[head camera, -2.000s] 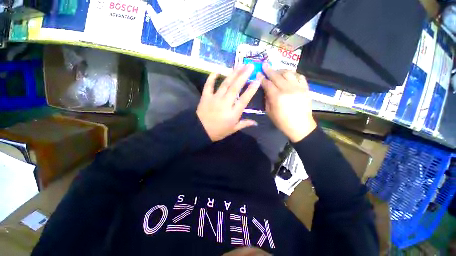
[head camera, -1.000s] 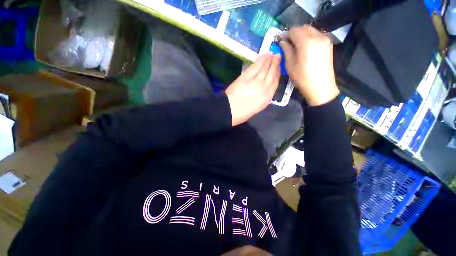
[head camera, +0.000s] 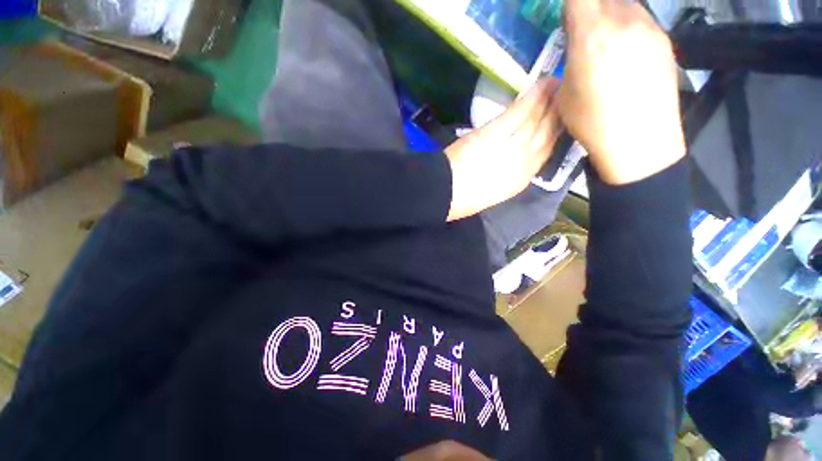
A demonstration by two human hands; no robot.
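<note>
A white housing point(head camera: 563, 171) lies at the bench's yellow edge, mostly covered by my hands; its white rim shows below and above them. A small bit of blue battery pack point(head camera: 558, 69) shows between my hands. My left hand point(head camera: 506, 151) lies flat against the left side of the housing, fingers together and pointing up to the right. My right hand point(head camera: 622, 85) is over the housing from the right, its fingers cut off by the top edge of the picture. What its fingertips touch is hidden.
The yellow bench edge point(head camera: 469, 43) runs diagonally at the top. Black foam pads point(head camera: 766, 135) are at the right, with a long black tool point(head camera: 753, 47) above. A carton with white units point(head camera: 545, 315) is below my hands, a blue crate point(head camera: 707, 347) right. Another carton point(head camera: 63, 117) stands left.
The view has swung, so the bench and my hands sit higher and further right. The blue battery pack is now mostly covered. Both hands stay at the housing.
</note>
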